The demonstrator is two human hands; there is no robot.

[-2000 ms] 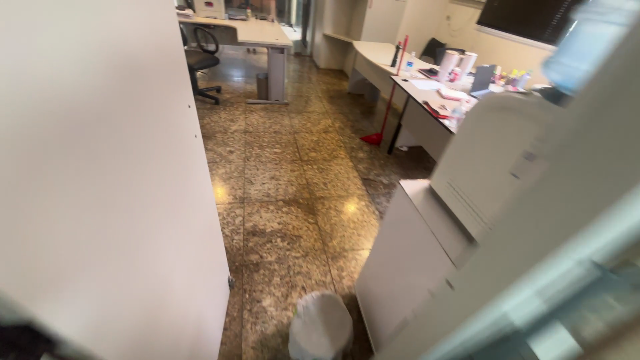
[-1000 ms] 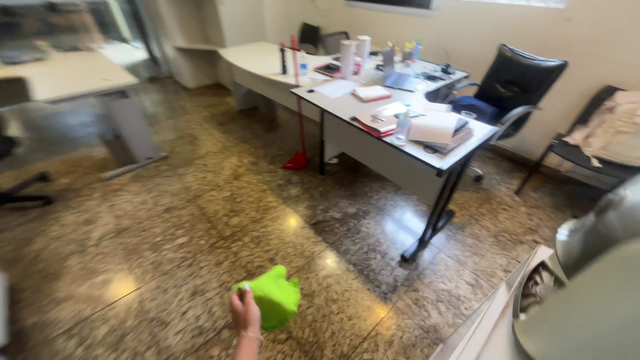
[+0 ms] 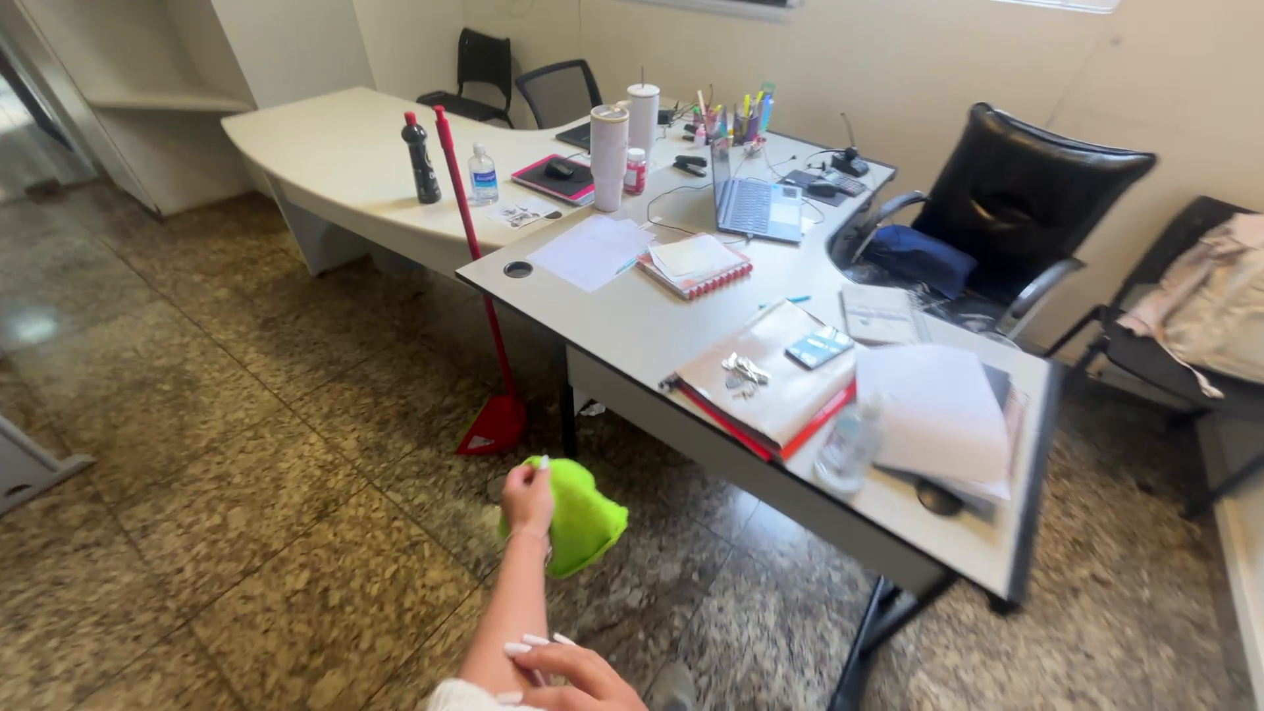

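Observation:
A bright green cloth (image 3: 583, 518) hangs from the fingers of my left hand (image 3: 528, 499), over the floor in front of the desk. My right hand (image 3: 583, 681) is at the bottom edge, partly cut off, its fingers spread and lying against my left forearm near the white sleeve. Beyond the cloth, a red dustpan (image 3: 494, 425) with a long red handle stands upright on the floor by the desk. The nearer desk top (image 3: 612, 331) bears a clear bottle (image 3: 847, 449), a folder (image 3: 765, 380) with keys on it, papers, a spiral notebook (image 3: 694, 265) and an open laptop (image 3: 755, 205).
A dark squeeze bottle (image 3: 421, 163) and a clear labelled bottle (image 3: 483, 176) stand on the farther desk (image 3: 336, 128). Tumblers (image 3: 609, 158) are near the laptop. A black office chair (image 3: 1017, 197) is behind the desk; another chair at right holds a beige garment (image 3: 1205, 296). A metal desk leg (image 3: 874, 632) reaches the floor.
The view has moved from a doorway to the desks. My left hand with the green cloth came into view by one second ago; my right hand has since appeared at my left forearm.

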